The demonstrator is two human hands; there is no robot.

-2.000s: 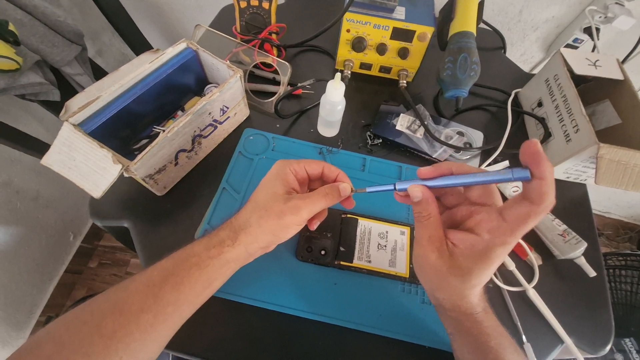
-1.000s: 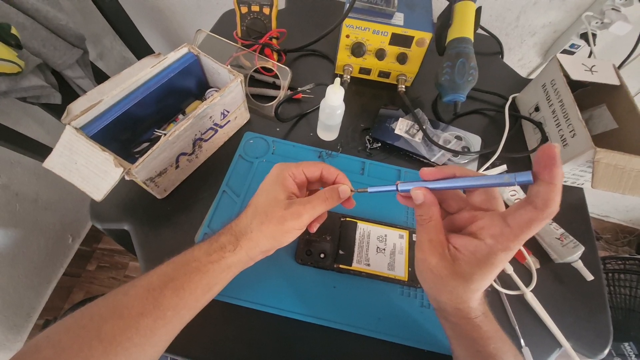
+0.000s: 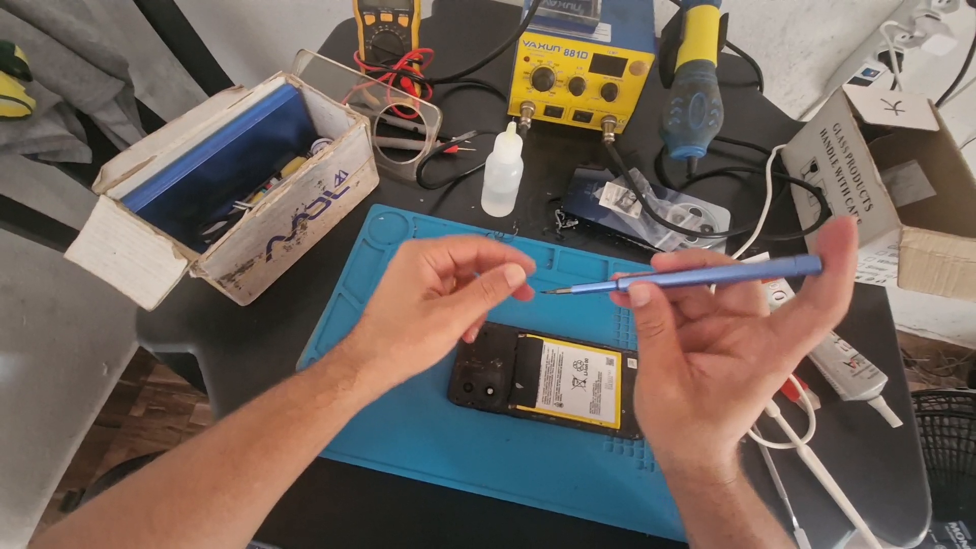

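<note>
A slim blue precision screwdriver lies across the fingers of my right hand, its metal tip pointing left and its rear end against a raised finger. My left hand is just left of the tip, apart from it, thumb and fingertips close together; whether something small is between them cannot be told. Below both hands, a black smartphone with its back cover off rests on the blue silicone repair mat. Its battery, white with a yellow border, is exposed, and my right hand covers the phone's right end.
A worn cardboard box stands at left. Behind the mat are a dropper bottle, a yellow rework station, a multimeter and a hot-air handpiece. An open carton, a white tube and cables lie at right.
My left fingers have come away from the screwdriver's tip, which they were touching in both earlier frames. The tip now shows, with a gap between it and them. My right hand still holds the screwdriver.
</note>
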